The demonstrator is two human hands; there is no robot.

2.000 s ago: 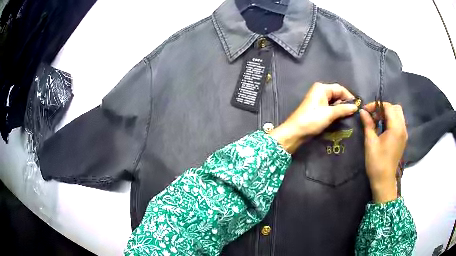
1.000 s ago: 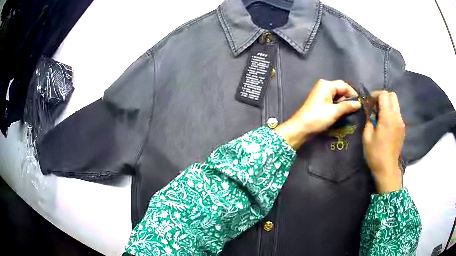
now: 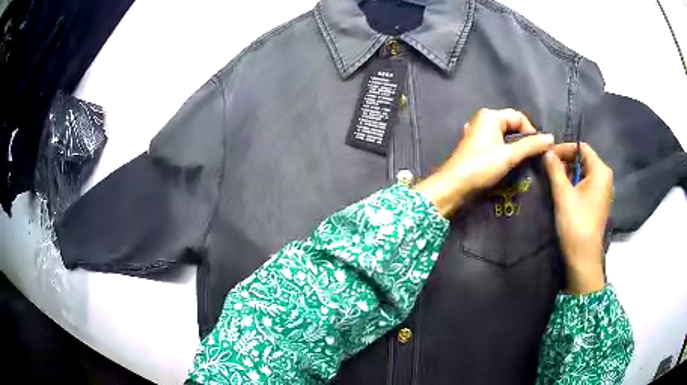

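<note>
A dark grey denim shirt (image 3: 301, 150) lies front up, with its collar at the top, a black hang tag (image 3: 374, 107) and gold buttons down the front placket. My left hand (image 3: 497, 150) pinches the top edge of the chest pocket (image 3: 501, 244), above the gold "BOY" emblem. My right hand (image 3: 582, 195) has its thumb and finger at the same edge, close to my left fingertips. Small thread snips (image 3: 578, 167) with dark blades and a blue part are held in my right hand, mostly hidden by the fingers.
The white table (image 3: 128, 308) shows around the shirt. A crumpled clear plastic bag (image 3: 75, 139) with dark contents lies at the table's left edge. Dark garments (image 3: 38, 68) are at the upper left. The shirt's sleeves spread out to both sides.
The snips' blades, at the pocket edge one second ago, now point upward within my right hand. My right thumb and finger have closed in beside my left fingertips. The shirt sits slightly higher in view.
</note>
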